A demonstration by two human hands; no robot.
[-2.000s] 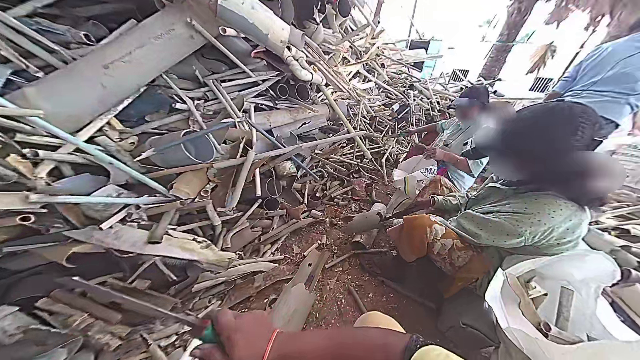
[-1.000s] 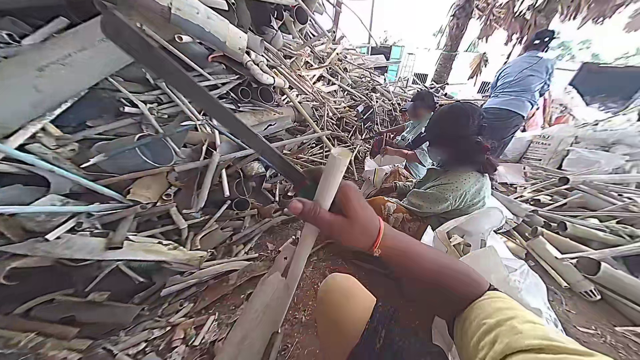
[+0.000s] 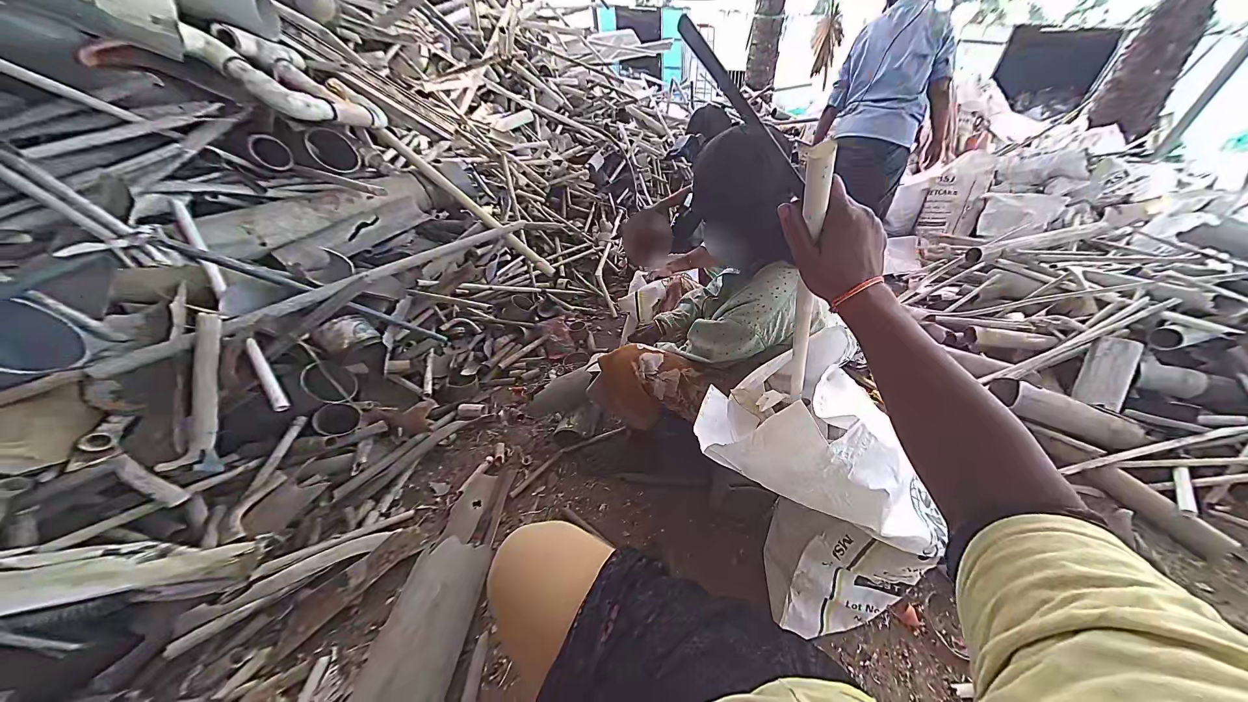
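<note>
My right hand (image 3: 846, 239) is raised right of centre, closed around a pale plastic pipe (image 3: 802, 336). A long dark blade (image 3: 729, 86) rises up and left from the same fist; its handle is hidden. The pipe stands nearly upright, its lower end at the mouth of a white woven sack (image 3: 829, 468) holding pale scraps. My left hand is out of view. A wide flattened piece of grey pipe (image 3: 424, 619) lies on the ground left of my knee (image 3: 544, 595).
A large heap of scrap plastic pipes (image 3: 292, 234) fills the left side, with more pipes (image 3: 1082, 409) at the right. A seated person in a green spotted top (image 3: 746, 317) is just beyond the sack. Another person (image 3: 892, 88) stands behind, near filled sacks (image 3: 955, 200).
My right hand, low with the blade two seconds ago, now also grips the pipe. Since one second ago it has carried both to the right, over the sack. The view has swung right.
</note>
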